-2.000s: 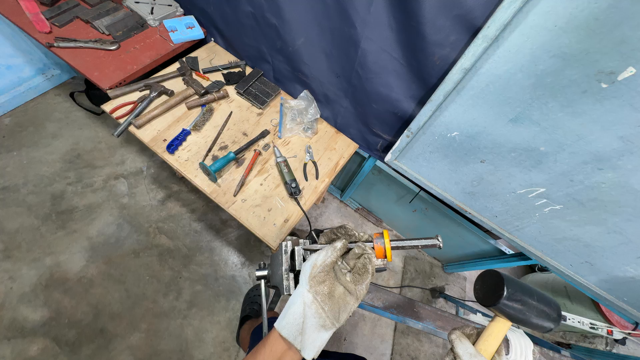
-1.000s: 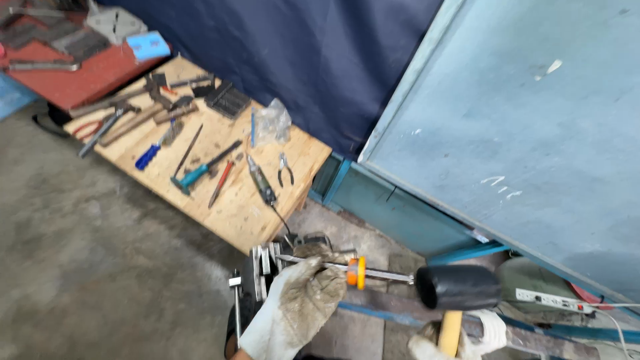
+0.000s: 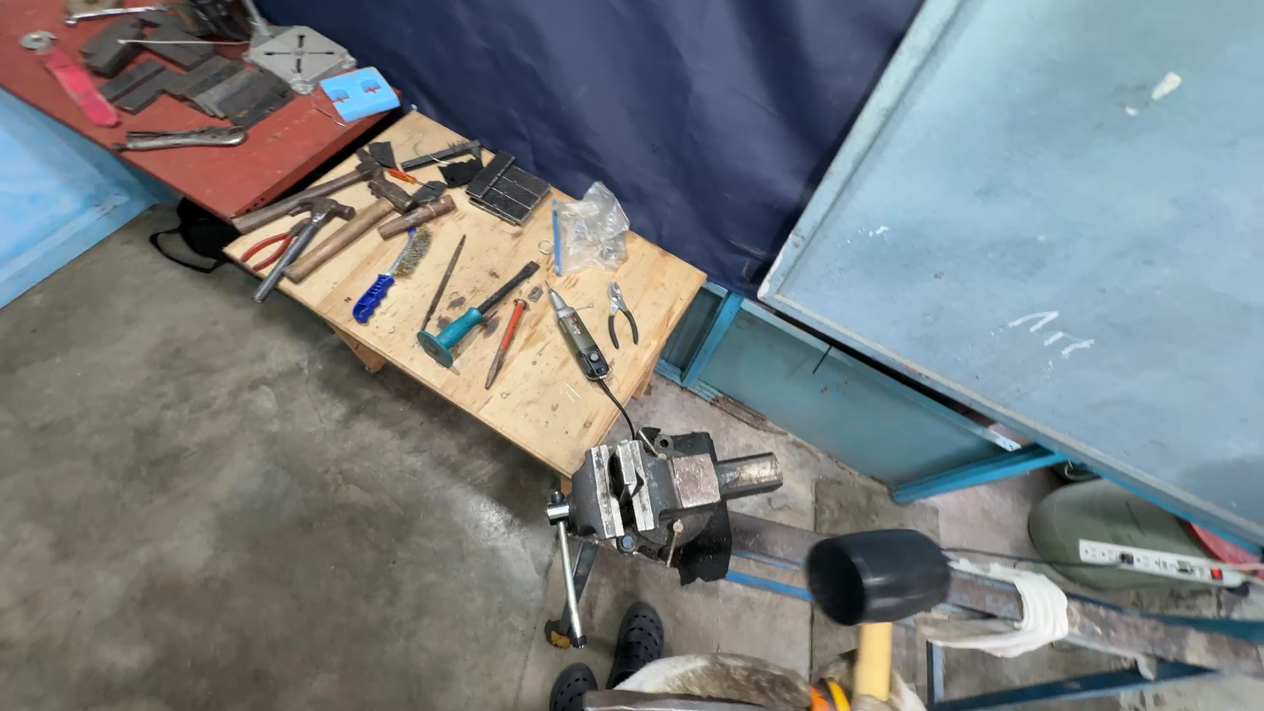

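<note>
My gloved left hand (image 3: 726, 679) is at the bottom edge, around a metal bar-like tool with an orange and yellow collar (image 3: 829, 695); most of the tool is cut off. Close beside it, my gloved right hand (image 3: 901, 691) grips the wooden handle of a black rubber mallet (image 3: 879, 576), its head upright above the hand. Beyond the hands, a bench vise (image 3: 647, 494) has its jaws apart, with a dark gap between them. A rotary tool (image 3: 580, 341) lies on the plywood table (image 3: 553, 420), its cord running toward the vise.
Hammers (image 3: 314, 222), a wire brush (image 3: 390, 276), a teal-handled chisel (image 3: 474, 316), an orange punch (image 3: 507, 344) and pliers (image 3: 620, 316) lie on the plywood. A red table (image 3: 247, 183) holds metal blocks. A power strip (image 3: 1150, 561) and a steel beam (image 3: 1136, 627) are at right.
My left hand and the collared tool were at the vise in both earlier frames; they have moved down and away from it. The mallet remains in my right hand.
</note>
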